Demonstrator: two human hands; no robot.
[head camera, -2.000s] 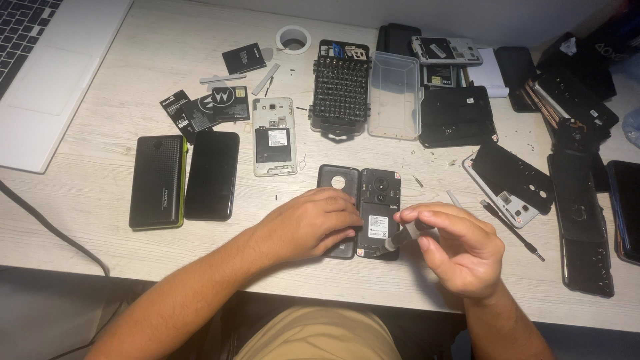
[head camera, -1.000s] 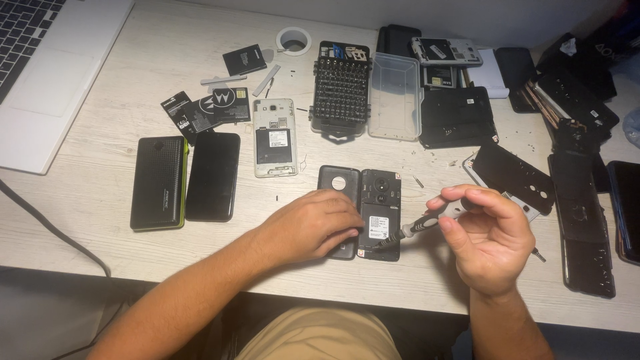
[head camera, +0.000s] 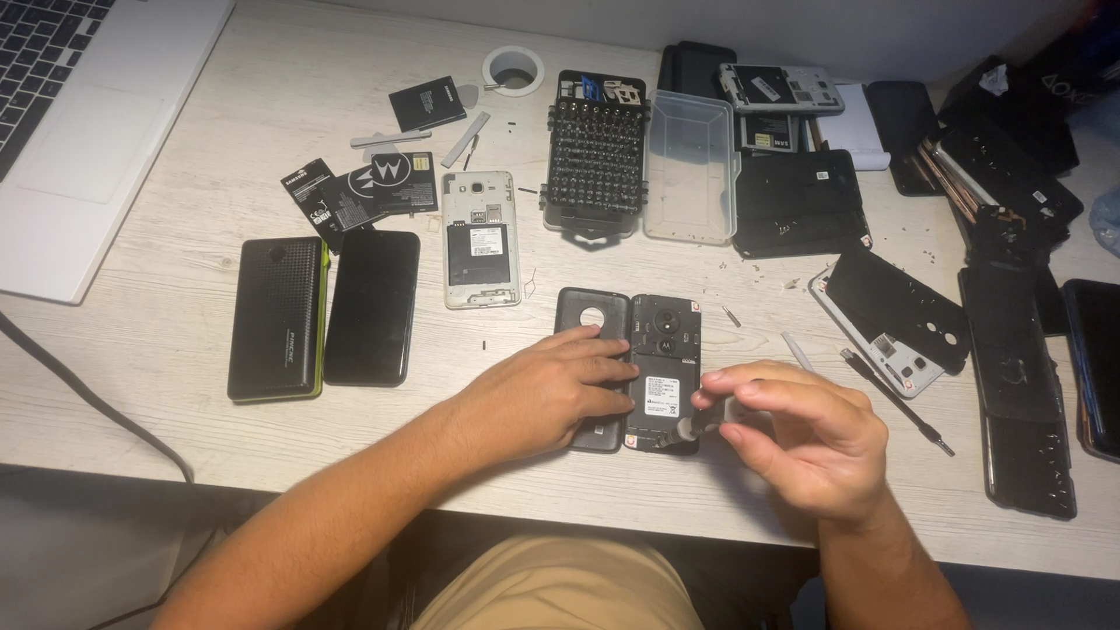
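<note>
A black Motorola phone with its back off (head camera: 667, 359) lies on the desk, right beside its detached black back cover (head camera: 569, 306). My left hand (head camera: 560, 385) rests spread over the cover, fingertips on the phone's left edge. A small screwdriver (head camera: 687, 429) leans with its tip at the phone's lower end. Around its handle are the fingers of my right hand (head camera: 805, 429), thumb and fingertips near it; they partly hide it, and a firm grip cannot be made out. Above and left of the phone lies a silver phone with its back off (head camera: 481, 241).
A screwdriver bit case (head camera: 595, 157) stands behind, beside its clear plastic lid (head camera: 691, 166). Loose screws (head camera: 744, 276) are scattered right of centre. Phone parts (head camera: 910, 306) and a slim black tool (head camera: 897, 402) lie at right. At left are a black power bank (head camera: 276, 319) and a laptop (head camera: 105, 114).
The screwdriver's handle has shifted and its tilt has changed, with the fingers of my right hand moving around it. My left hand has stayed on the cover and phone edge.
</note>
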